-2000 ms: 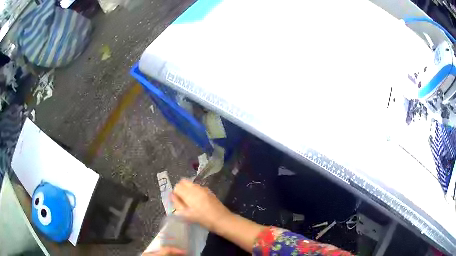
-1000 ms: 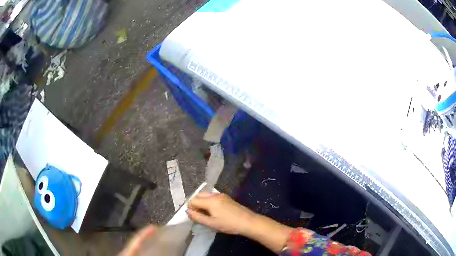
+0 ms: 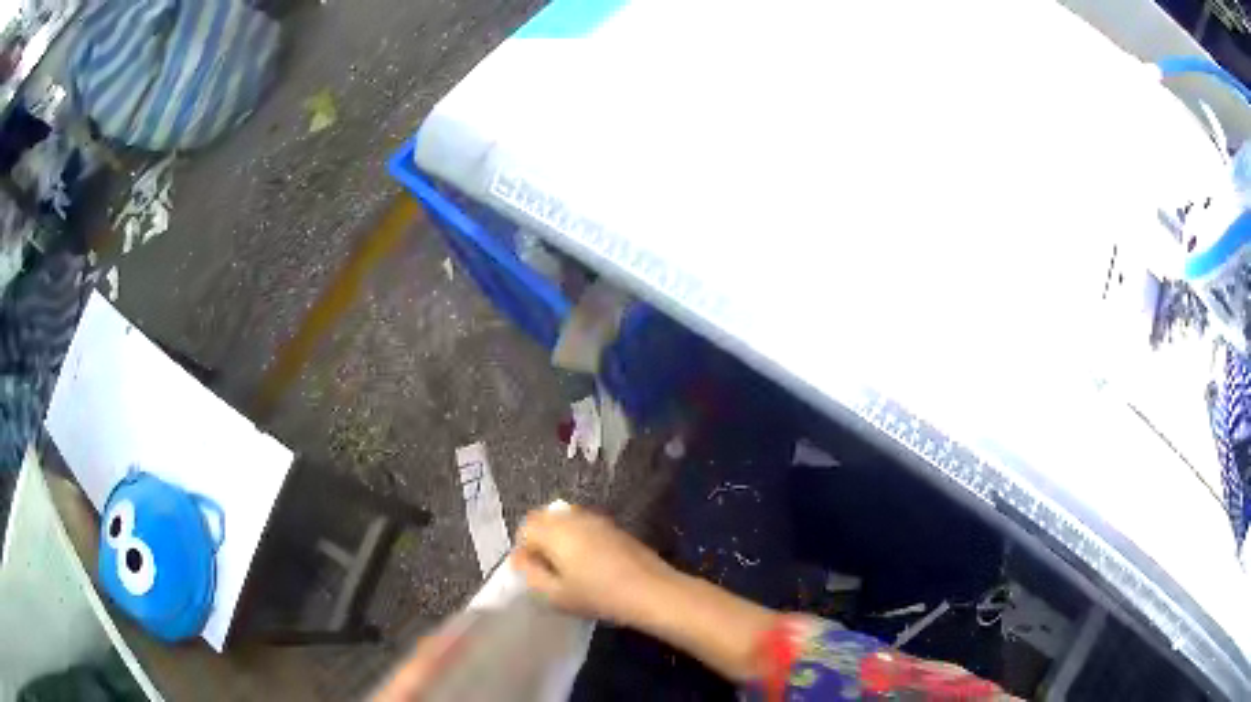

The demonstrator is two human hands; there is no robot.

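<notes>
My right hand [image 3: 583, 562] is closed on the upper end of a grey-brown fabric piece [image 3: 515, 651] at the bottom middle. My left hand [image 3: 425, 669] is blurred and cut off by the bottom edge, at the left side of the same fabric; its fingers cannot be made out. A pale edge shows along the fabric's upper left. A strip of fabric pieces [image 3: 590, 329] hangs from the blue basket [image 3: 480, 254] under the table edge; its lower part shows near the floor above my right hand. Its link to the held fabric cannot be seen.
The white table [image 3: 823, 206] with a ruler strip fills the upper right, with part of a sewing machine [image 3: 1221, 226] at its right. A blue pouch [image 3: 162, 555] lies on a white board [image 3: 247, 480] at left. A striped bundle [image 3: 172, 69] and a printed paper strip [image 3: 482, 507] lie on the floor.
The strip between the basket and my right hand no longer stretches up close to the hand as it did a second ago. My left hand has moved slightly right. The view has shifted a little.
</notes>
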